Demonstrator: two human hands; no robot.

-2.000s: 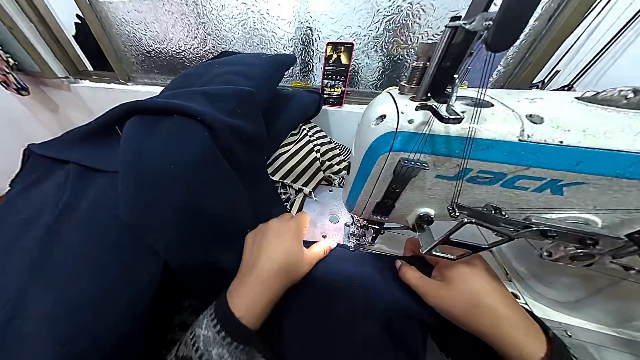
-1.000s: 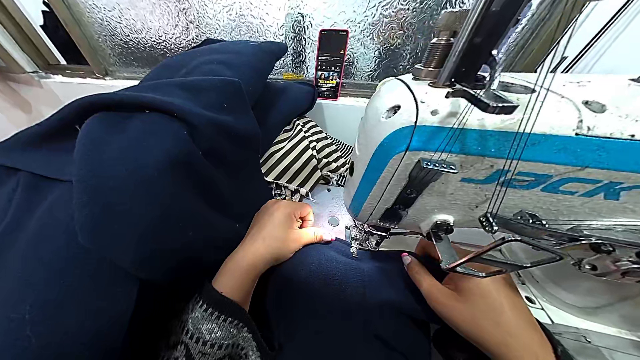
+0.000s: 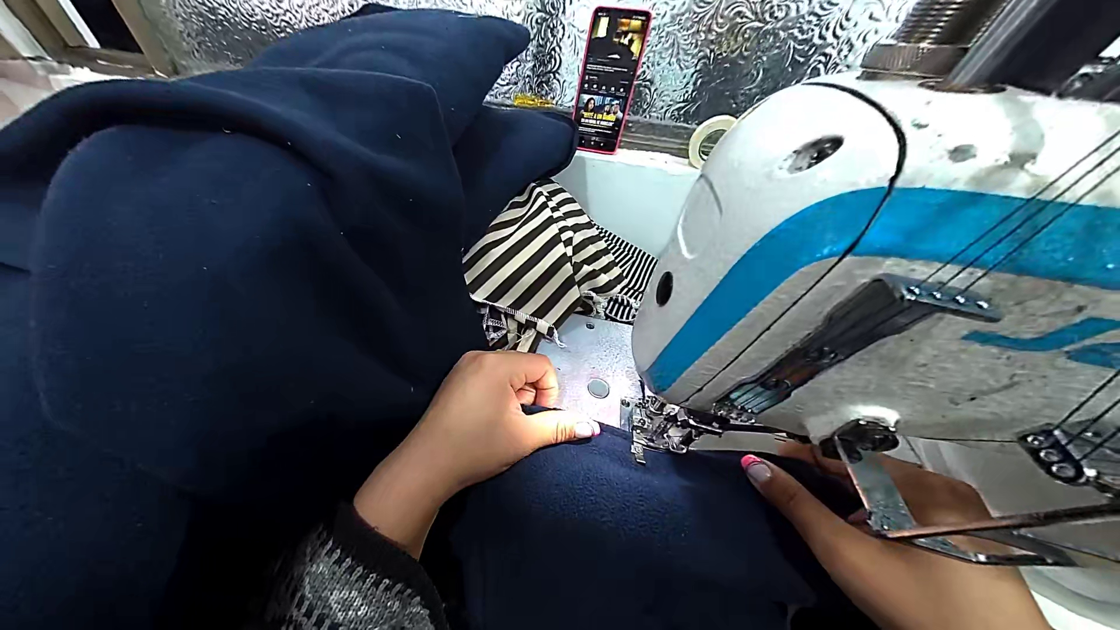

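A white and blue Jack sewing machine [image 3: 787, 227] fills the right side. Its presser foot [image 3: 658, 427] rests at the upper edge of navy fleece fabric [image 3: 604, 534]. Just left of the foot, my left hand [image 3: 477, 429] pinches the fabric edge between thumb and curled fingers. On the other side of the foot, my right hand [image 3: 884, 525] grips the same edge, thumb on top, its fingers partly hidden by the fabric and a metal lever. The metal plate [image 3: 586, 359] shows behind my left hand.
A large heap of navy fleece [image 3: 245, 262] covers the left. Black-and-white striped cloth [image 3: 542, 254] lies behind the plate. A phone [image 3: 611, 79] leans upright against the textured window, with a tape roll [image 3: 710, 140] beside it. Threads run down the machine's front.
The view has moved closer to the machine. Both hands keep their hold on the fabric at either side of the presser foot.
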